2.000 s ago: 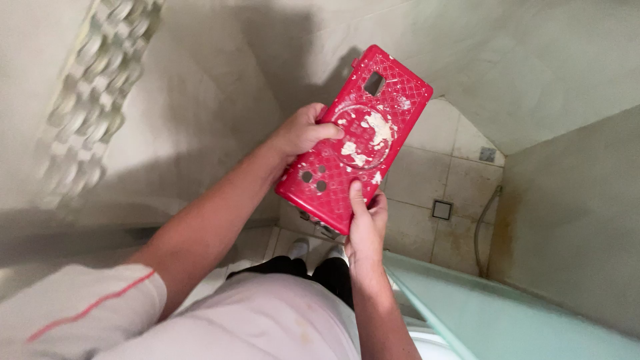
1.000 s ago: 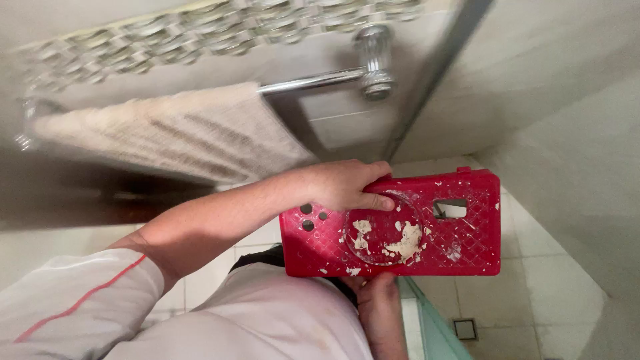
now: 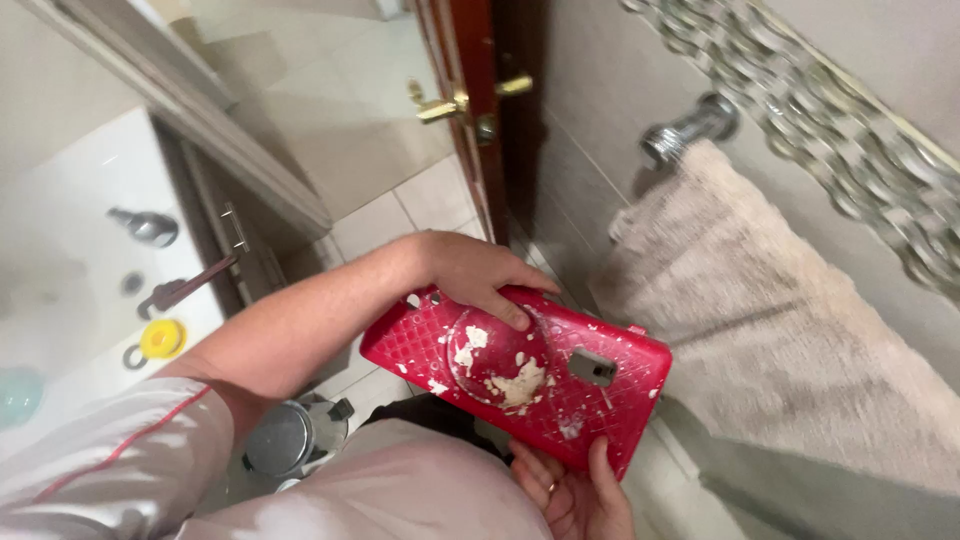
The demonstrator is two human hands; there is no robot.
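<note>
A red plastic panel (image 3: 577, 322) with a diamond-patterned face, a round raised area, small holes and a rectangular opening is tilted in front of my body. Dried whitish splashes mark its face. My left hand (image 3: 480, 274) grips the upper long edge, its thumb lying on the round area and its fingers over the edge. At the lower right corner, my right hand (image 3: 574, 487) holds the panel from below, palm up, with the thumb against the edge. The panel's underside is hidden.
At left is a white washbasin (image 3: 75, 187) with a faucet (image 3: 146, 227), a wrench (image 3: 187, 289) and a yellow tape roll (image 3: 163, 339). A metal-lidded bin (image 3: 279, 439) stands by my body. Ahead is a wooden door (image 3: 476, 97) with brass handles; a towel (image 3: 750, 315) hangs right.
The view has swung left from the shower area to the door and washbasin. Both hands still hold the red panel, which has turned and now slopes down to the right.
</note>
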